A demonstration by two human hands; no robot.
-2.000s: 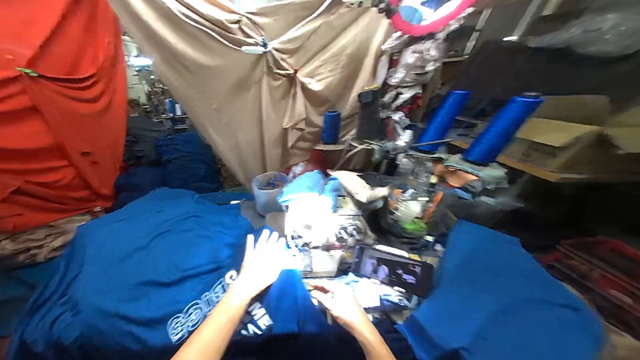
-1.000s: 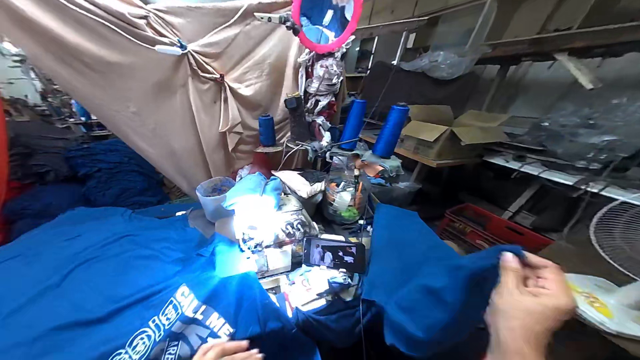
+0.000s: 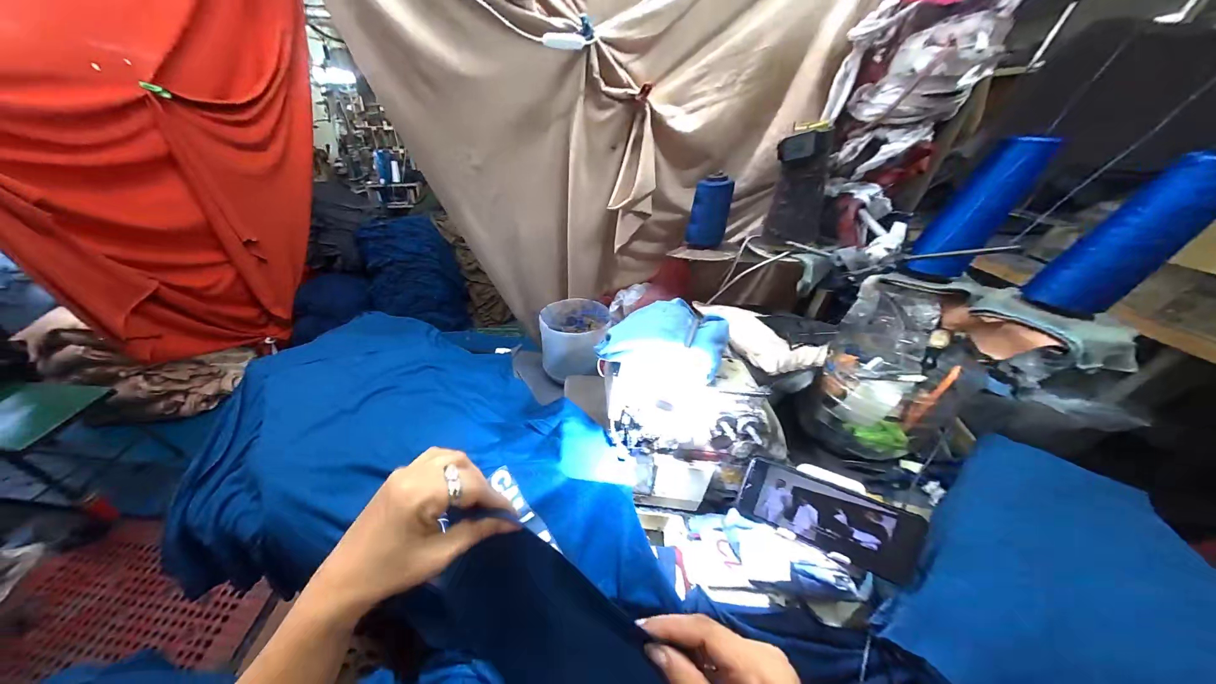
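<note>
My left hand [image 3: 418,532], with a ring on one finger, pinches the edge of a dark blue fabric piece [image 3: 541,598]. My right hand [image 3: 717,651], low in the view, grips the same edge farther right, so the edge runs between both hands. Just behind lies a blue printed shirt [image 3: 370,418], its white lettering partly hidden by my left hand. The shirt reaches to a sewing machine [image 3: 698,418] under a very bright lamp glare; its needle area cannot be made out. To the right, more blue fabric [image 3: 1054,560] is draped.
A smartphone [image 3: 831,518] showing a video leans right of the machine. Behind stand a plastic tub [image 3: 574,340], blue thread cones [image 3: 988,204] and a clear container of odds and ends [image 3: 874,399]. Beige [image 3: 494,142] and red [image 3: 152,171] cloths hang at the back.
My right hand, stretched out to the right on blue fabric a second ago, is now near my left hand. Both hold a dark blue edge. The view has swung left.
</note>
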